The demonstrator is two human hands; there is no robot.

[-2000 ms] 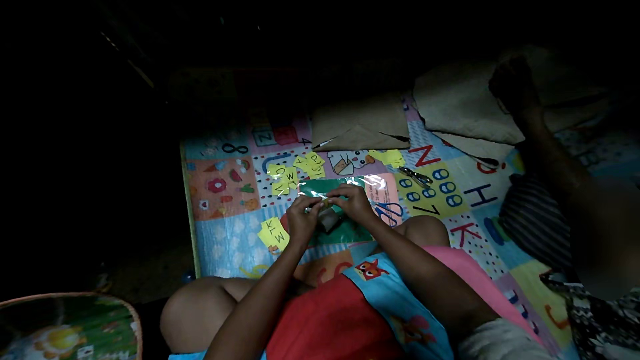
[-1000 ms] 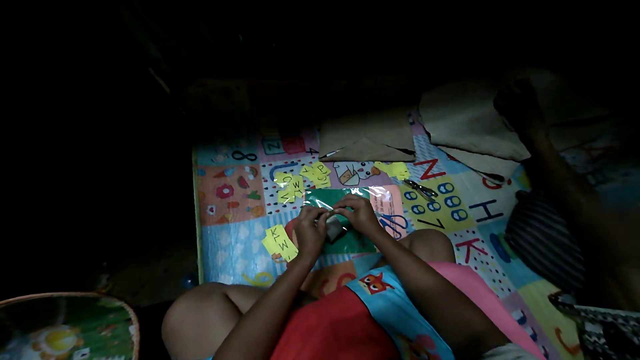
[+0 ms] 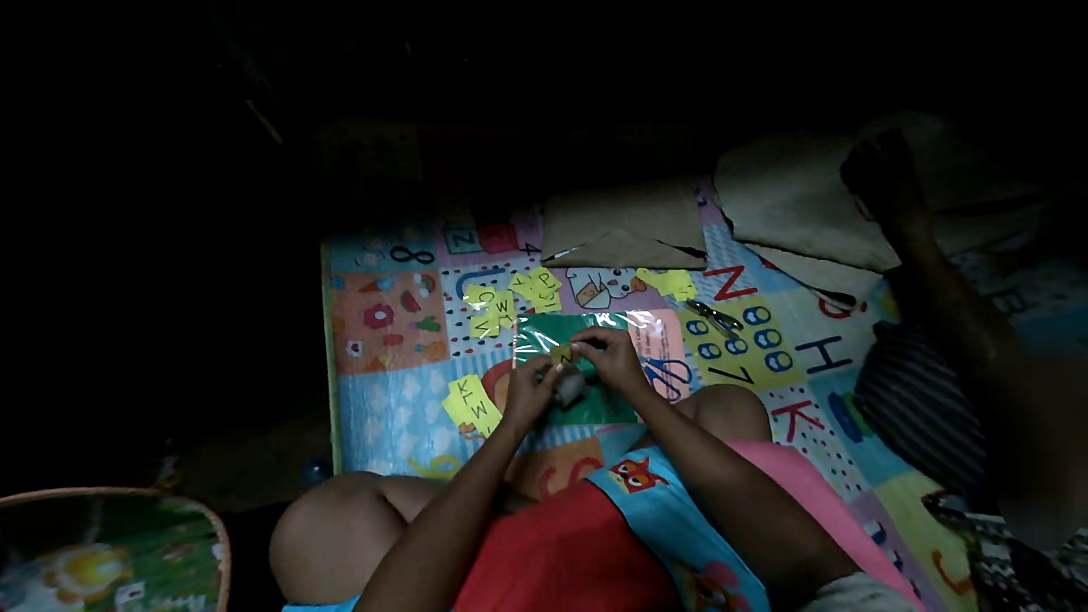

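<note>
My left hand and my right hand pinch a small yellow paper piece bearing a letter between them. Beneath them lies a green sheet in a clear plastic pack, with a small greyish object on it, too blurred to name. Yellow letter pieces lie to the left of my left hand, and more yellow letter pieces lie beyond the pack. Blue-handled scissors rest at the pack's right side, near my right forearm.
A printed play mat spreads under everything. Brown cardboard lies at the back, with larger torn cardboard to its right. A metal tool lies near yellow scraps. Another person's arm reaches in at right. A round printed object stands lower left.
Between my fingers a yellow letter piece now shows more plainly. My hands stay over the green pack. The view has shifted slightly.
</note>
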